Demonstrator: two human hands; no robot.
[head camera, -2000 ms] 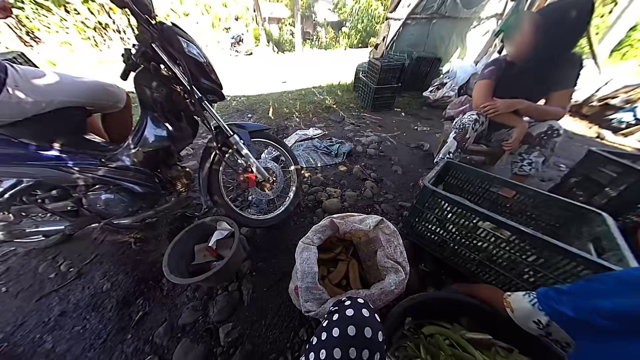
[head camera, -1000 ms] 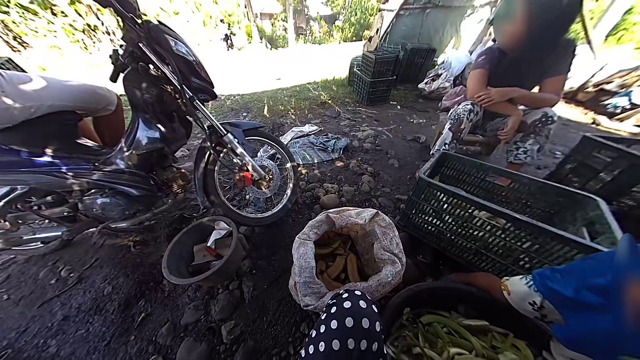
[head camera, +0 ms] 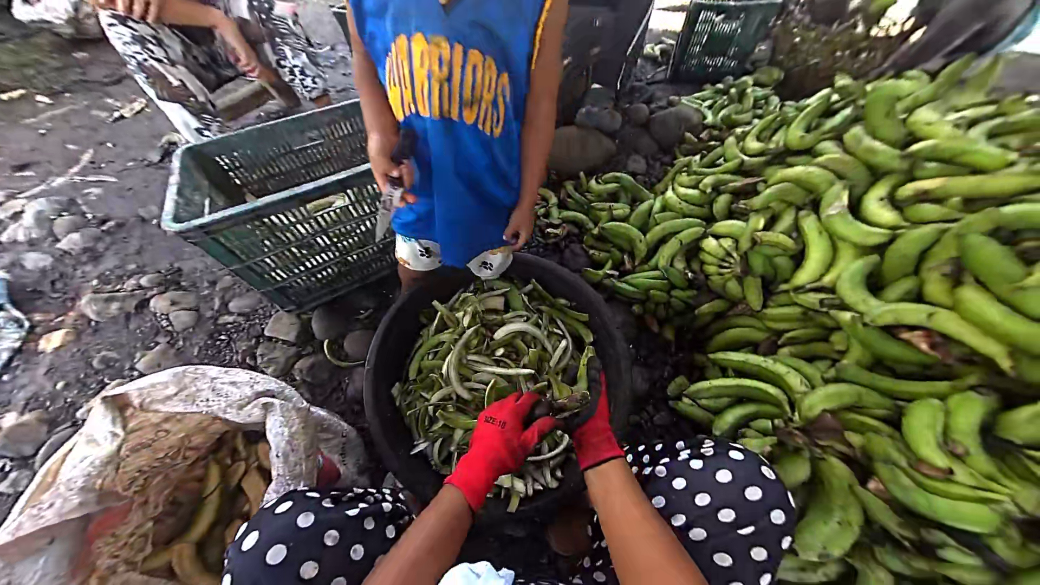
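Observation:
My left hand (head camera: pixel 505 439), in a red glove with dark fingertips, is over the black tub (head camera: pixel 382 382), its fingers bent at the stem end of a green banana (head camera: pixel 582 375). My right hand (head camera: pixel 595 422), gloved alike, is closed round the same banana from the right. Whether a tool is between the hands cannot be told. Green peels (head camera: pixel 479 357) fill much of the tub below them. At the lower left an open woven sack (head camera: pixel 203 390) holds peeled bananas (head camera: pixel 207 504).
A person in a blue jersey (head camera: pixel 463 106) stands beyond the tub, holding a knife (head camera: pixel 390 199). A green plastic crate (head camera: pixel 276 203) stands behind left. Green bananas (head camera: pixel 812 325) are heaped at right. Stones (head camera: pixel 284 327) lie between crate and sack. Another person's legs (head camera: pixel 195 73) show upper left.
The view has swung far to the right; the motorcycle is out of sight, and the banana heap and both my gloved hands have come into view.

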